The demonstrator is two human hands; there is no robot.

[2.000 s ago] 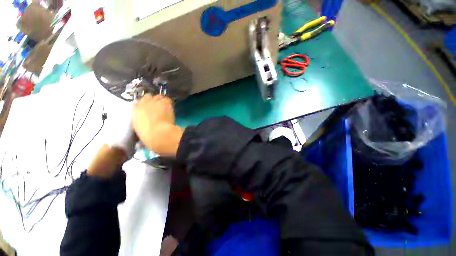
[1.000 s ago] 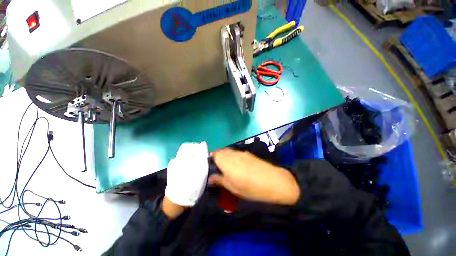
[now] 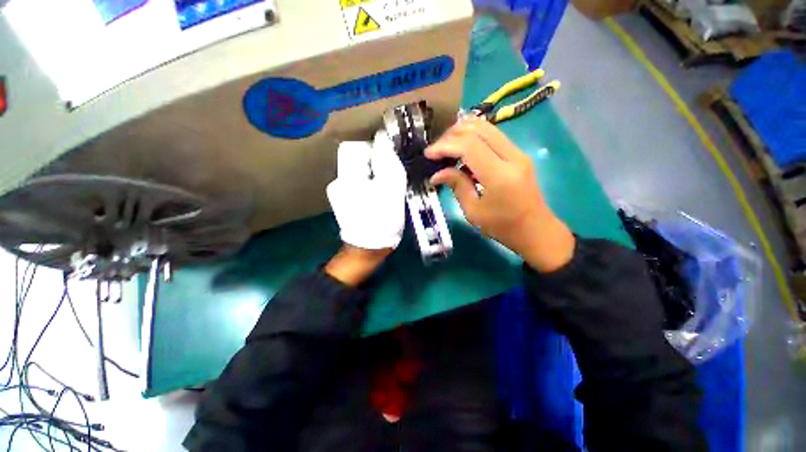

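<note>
A dark cable coil (image 3: pixel 426 168) sits across the slot of the upright silver tying head (image 3: pixel 430 231), between my two hands. My left hand (image 3: pixel 367 194), in a white glove, grips the coil's left side against the head. My bare right hand (image 3: pixel 495 181) pinches its right side with thumb and fingers. The hands hide most of the coil and the head's middle. The grey winding disc (image 3: pixel 190 207) is at the left, with its metal prongs (image 3: pixel 150 309) bare.
The beige machine (image 3: pixel 309 168) stands behind the hands on a green bench (image 3: pixel 468 291). Yellow and black cutters (image 3: pixel 521 97) lie right of the head. Loose black cables (image 3: pixel 53 397) lie on the white sheet at lower left. A blue bin (image 3: pixel 725 380) with a clear bag (image 3: pixel 720 282) is at the right.
Both hands have moved from the winding disc, past the bench's front edge, up to the tying head, with the coil between them. The view has shifted; my right hand now covers the scissors' place.
</note>
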